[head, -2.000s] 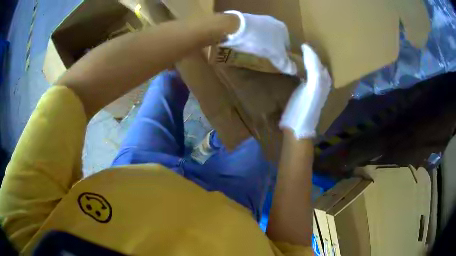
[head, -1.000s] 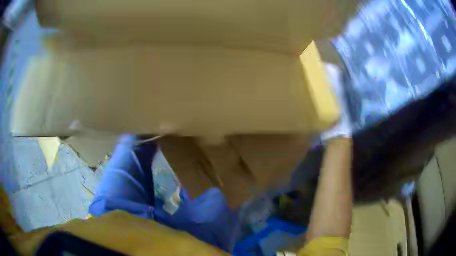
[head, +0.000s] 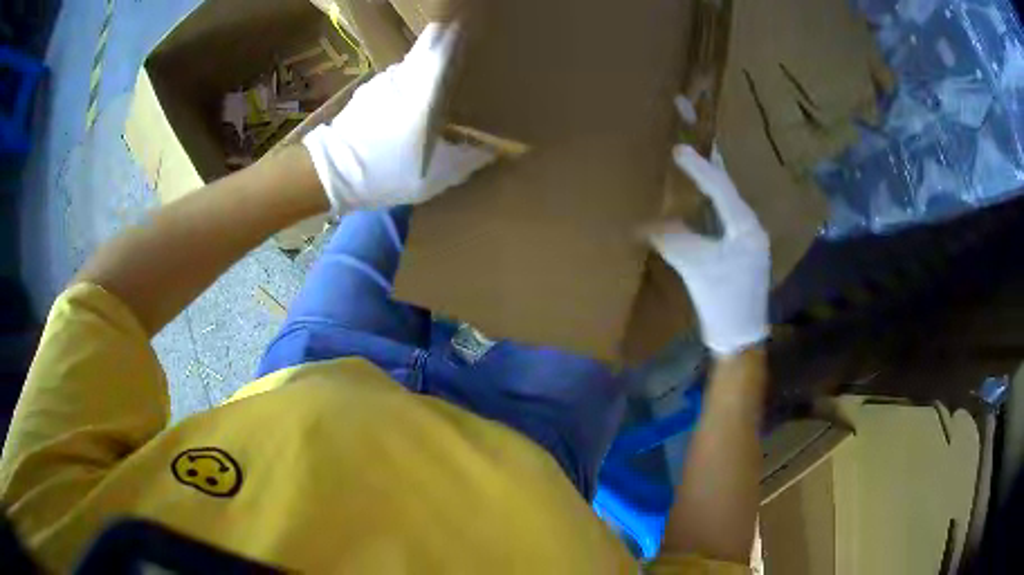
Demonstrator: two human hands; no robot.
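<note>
A brown cardboard box blank [head: 539, 236] lies over my knees, partly folded and slightly blurred. My left hand [head: 393, 135], in a white glove, grips its left edge, with the thumb by a thin tan strip of card. My right hand [head: 719, 253], also gloved, is at the right edge with thumb and fingers spread; whether it grips the card cannot be told. The top of the blank is cut off by the picture's edge.
A scrap carton [head: 180, 146] with tan bits is at upper left. A plastic-wrapped stack [head: 943, 124] is at upper right. An open packing carton [head: 898, 483] is at lower right. A blue stool [head: 634, 511] shows below my right forearm. Scraps lie on the floor.
The wide cardboard that spanned the view has turned and come down over my knees. My left hand has come into view at its left edge. My right hand has moved slightly left and is less hidden.
</note>
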